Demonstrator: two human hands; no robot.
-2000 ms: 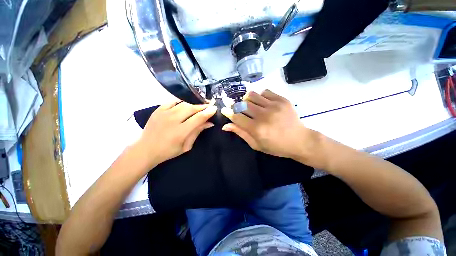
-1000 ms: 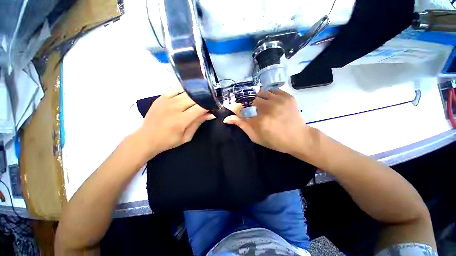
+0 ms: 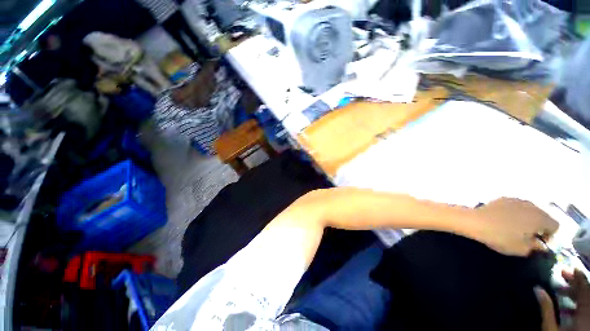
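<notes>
The black fabric panel (image 3: 453,278) lies over the table's front edge and my lap at the lower right. My left hand (image 3: 517,226) is on its upper right part, with bent fingers closed on the cloth beside small metal parts at the right edge. My right hand (image 3: 572,300) is blurred and cut off by the right edge, beside the panel; its grip cannot be made out. Only a grey piece of the sewing machine (image 3: 583,242) shows at the right edge; the needle area is not clear.
A brown board (image 3: 369,132) edges the white table (image 3: 453,155). Another black cloth (image 3: 239,210) lies left of my arm. A blue crate (image 3: 113,203), a red crate (image 3: 107,268) and a wooden stool (image 3: 242,142) are on the left. A person in stripes (image 3: 194,113) is beyond.
The view has swung left, so the hands and panel now sit at the lower right and most of the machine is out of view. The crates, stool and person have come into view.
</notes>
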